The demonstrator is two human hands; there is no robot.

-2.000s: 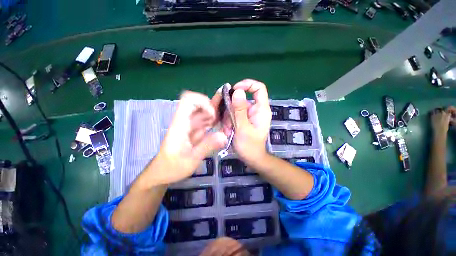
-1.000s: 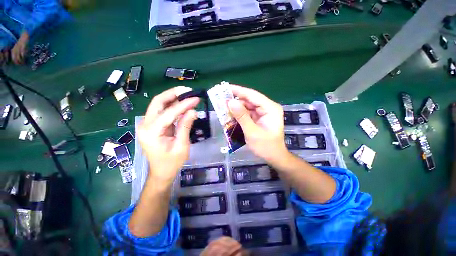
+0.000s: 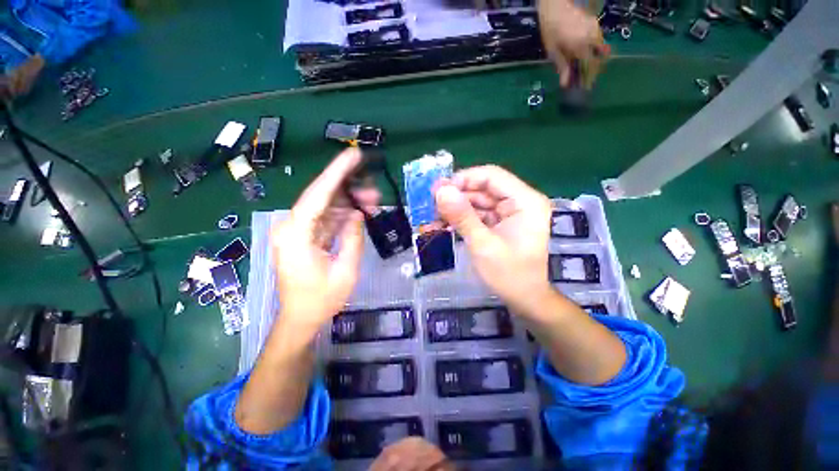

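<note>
My right hand (image 3: 501, 230) pinches a blue circuit board (image 3: 426, 189) by its right edge. A dark square LCD screen (image 3: 435, 251) with a bright edge hangs from the board's lower end. My left hand (image 3: 317, 248) holds a black phone housing (image 3: 388, 225) just left of the board, not touching it; its fingers are blurred. Both are held above the translucent blister tray (image 3: 423, 292), which bears rows of black housings (image 3: 466, 323). The inner ends of the fingers behind the housing are hidden.
Board-and-screen assemblies (image 3: 227, 281) lie left of the tray, others (image 3: 729, 250) right of it. A yellow-and-black phone part (image 3: 354, 133) lies on the belt. Stacked trays (image 3: 414, 57) and another person's hand (image 3: 572, 41) are at the top. A pale post (image 3: 718, 101) slants at right; cables (image 3: 69, 235) run at left.
The board has turned from its silvery face to its blue face, screen hanging straighter. The housing has tilted in my left hand. Another person's hand has appeared over the belt.
</note>
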